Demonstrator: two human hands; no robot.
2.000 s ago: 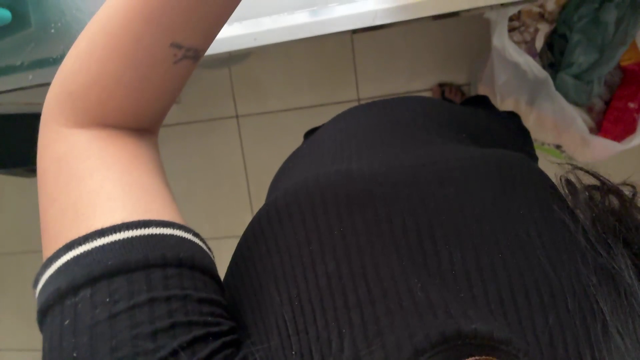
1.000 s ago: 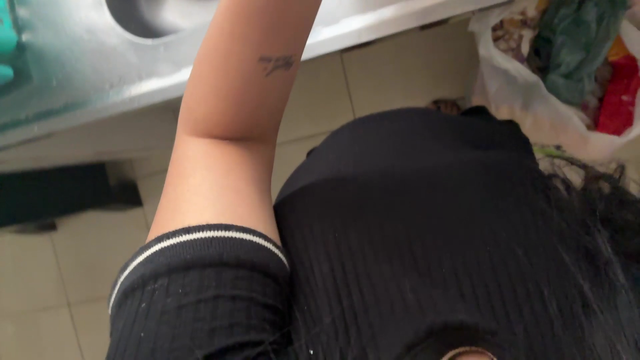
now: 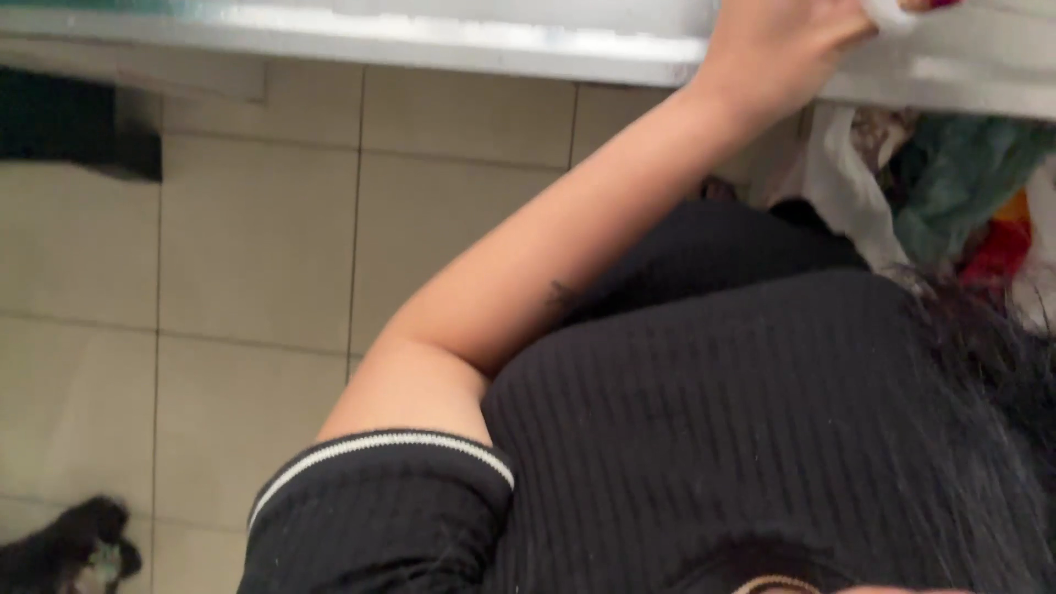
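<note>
My left hand (image 3: 788,45) is at the top right, over the metal counter edge (image 3: 528,41), and partly cut off by the frame. Its fingers curl around a small, blurred white object (image 3: 893,15); one dark red fingernail shows beside it. The bare left forearm, with a small tattoo, crosses in front of my black ribbed top (image 3: 726,396). My right hand is not in view.
Below the counter at right, a whitish plastic bag (image 3: 854,194) holds green, red and orange crumpled material. Beige floor tiles (image 3: 256,239) lie beneath. A dark object (image 3: 74,124) is at left, and a black furry shape (image 3: 74,544) at lower left.
My left forearm has swung to the right across my body, and the hand has come into view with the white object. The view has shifted; the sink basin seen earlier is out of frame.
</note>
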